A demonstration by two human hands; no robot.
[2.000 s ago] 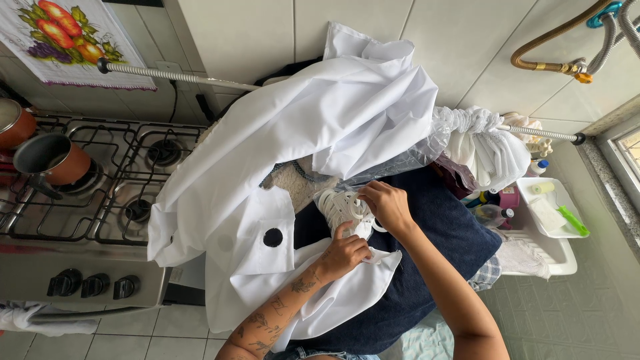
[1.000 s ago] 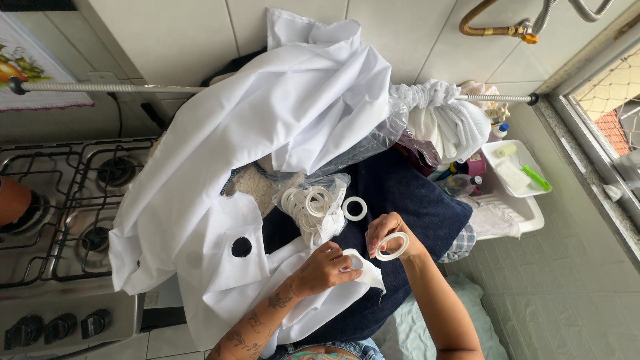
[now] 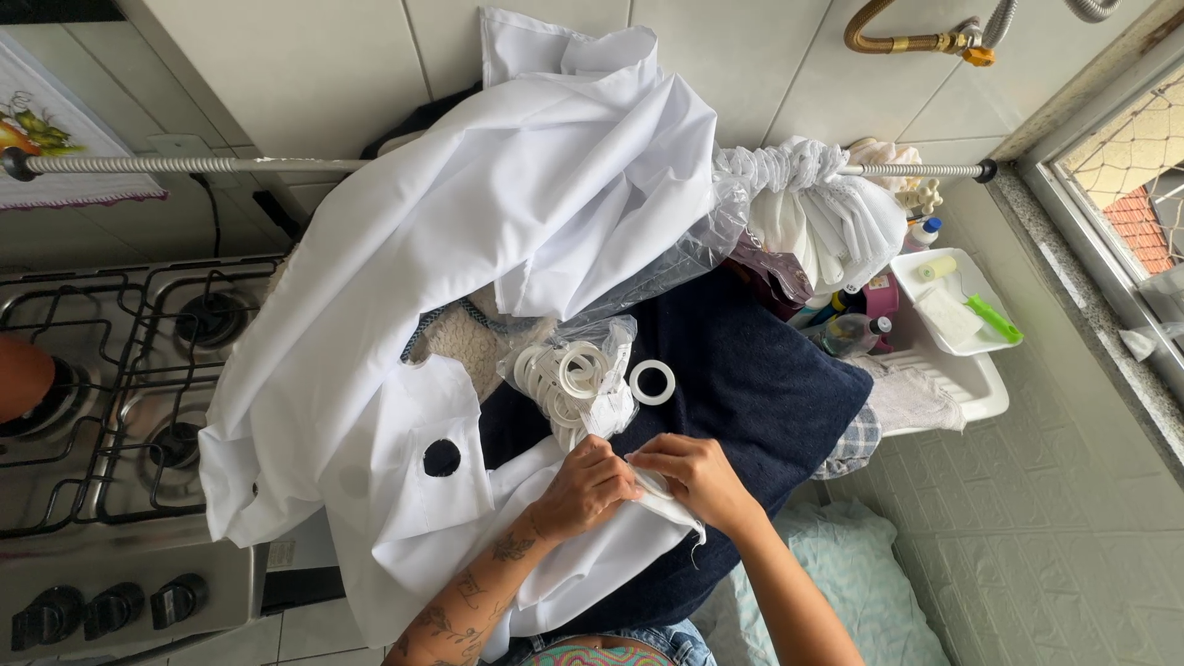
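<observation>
My left hand [image 3: 585,490] pinches the edge of a white fabric panel [image 3: 518,185], near its lower right end. My right hand [image 3: 694,476] grips the same edge, with a white plastic ring [image 3: 652,481] partly showing between the hands against the cloth. Just above my hands, a clear plastic bag of white rings [image 3: 573,370] lies on a dark navy cloth [image 3: 740,370]. One loose ring [image 3: 652,382] rests beside the bag. A round hole [image 3: 442,457] is cut in the fabric to the left. A loose thread hangs from the held corner.
A gas stove [image 3: 120,398] stands at the left. A spring-covered rod [image 3: 185,165] crosses behind the fabric, with a gathered white curtain [image 3: 823,213] at its right. Right of the navy cloth are a white tray [image 3: 962,305] and a bottle [image 3: 846,335], near a window ledge [image 3: 1091,277].
A second ago my right hand held a ring apart from the fabric; now it is at the fabric edge beside my left hand. The loose ring beside the bag has stayed there.
</observation>
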